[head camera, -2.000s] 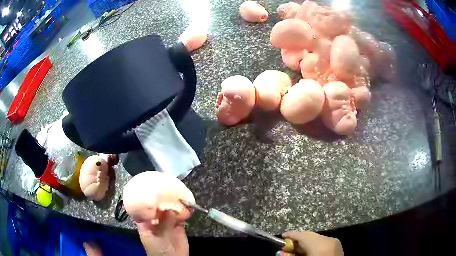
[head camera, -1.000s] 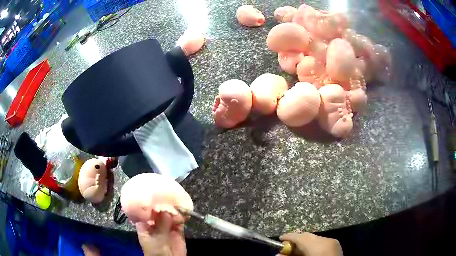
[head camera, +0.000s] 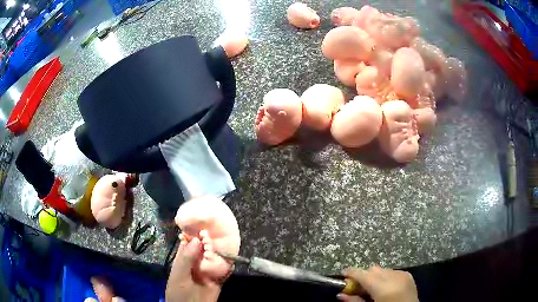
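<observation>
My left hand (head camera: 192, 271) holds a pink vinyl toy part (head camera: 219, 227) at the bench's front edge, its thumb on the folded side with small bumps. My right hand (head camera: 383, 286) grips the wooden handle of a long hand tool (head camera: 289, 271), at the bottom right of centre. The tool's silver barrel points left and its narrow tip is at the part's folds; the frames do not show clearly whether it touches. The palm-side fingers of my left hand are hidden behind the part.
A large black handled object (head camera: 150, 100) with a white cloth (head camera: 197, 162) stands behind my left hand. Pink parts (head camera: 357, 121) pile up at the back right. Black scissors (head camera: 143, 237), a dark-eyed pink piece (head camera: 109, 202) and a red tray (head camera: 34, 97) lie left. Another person's fingers (head camera: 101, 290) show bottom left.
The pink part has moved right and turned, so its folds face more to the left and front. The tool has shifted slightly right with my right hand. The black scissors show more fully.
</observation>
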